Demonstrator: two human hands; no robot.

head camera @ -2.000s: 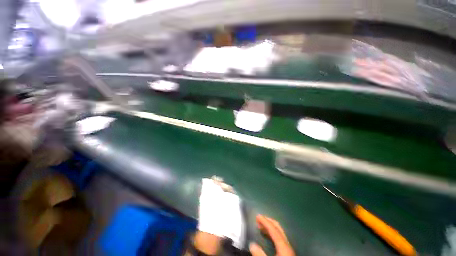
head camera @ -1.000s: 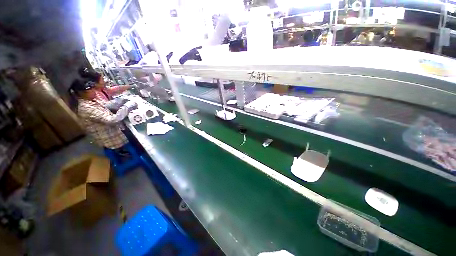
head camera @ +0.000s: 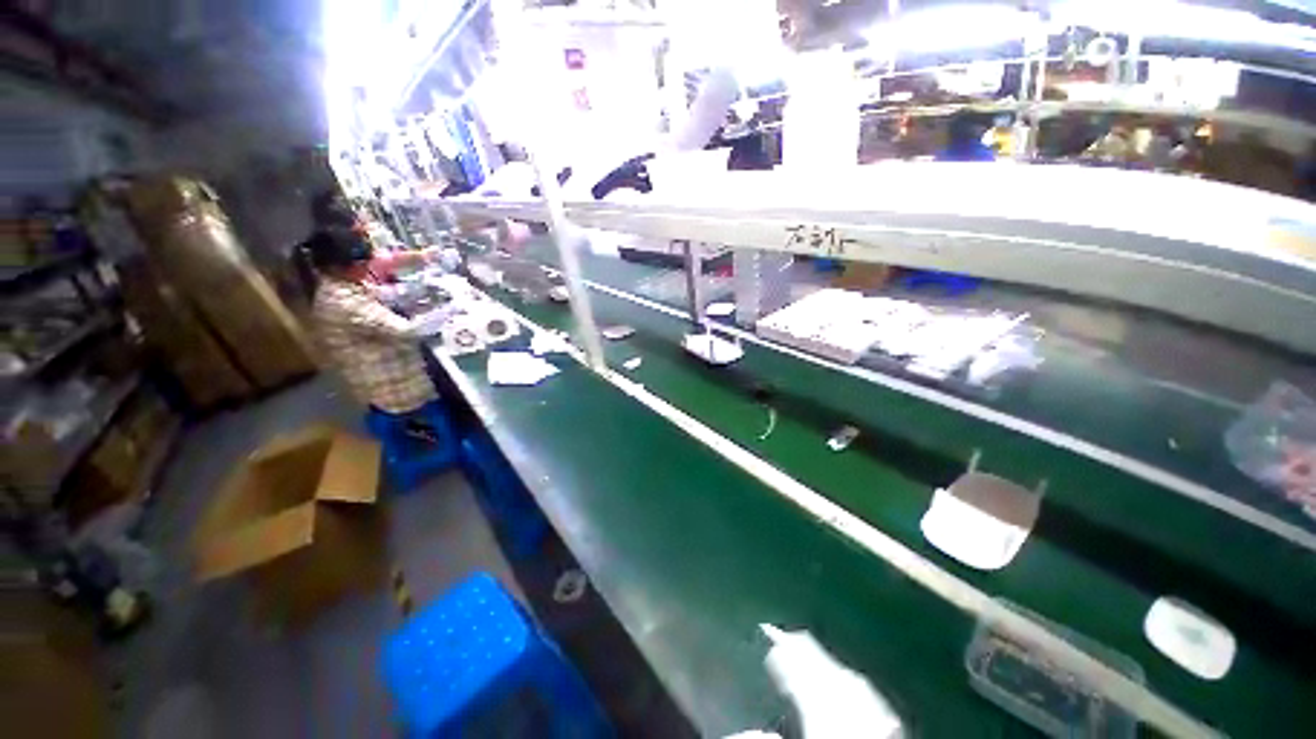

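Observation:
A crumpled white piece, which looks like a work glove, shows at the bottom edge on the green bench. A smaller white bit beside it is cut off by the edge. No hand can be made out at either. The clear screw tray is at the lower right against the pale rail, with tiny specks in it. Beyond the rail, a white tapered shell and a white oval cover lie on the green conveyor.
A worker in a checked top sits at the far left by white housings. A blue stool and an open carton stand on the floor. White parts lie under the long shelf, a clear bag at right.
The view has turned left, so the bench scene sits further right and slightly lower. More of the white glove-like piece shows. The hands and orange screwdriver seen earliest are out of view.

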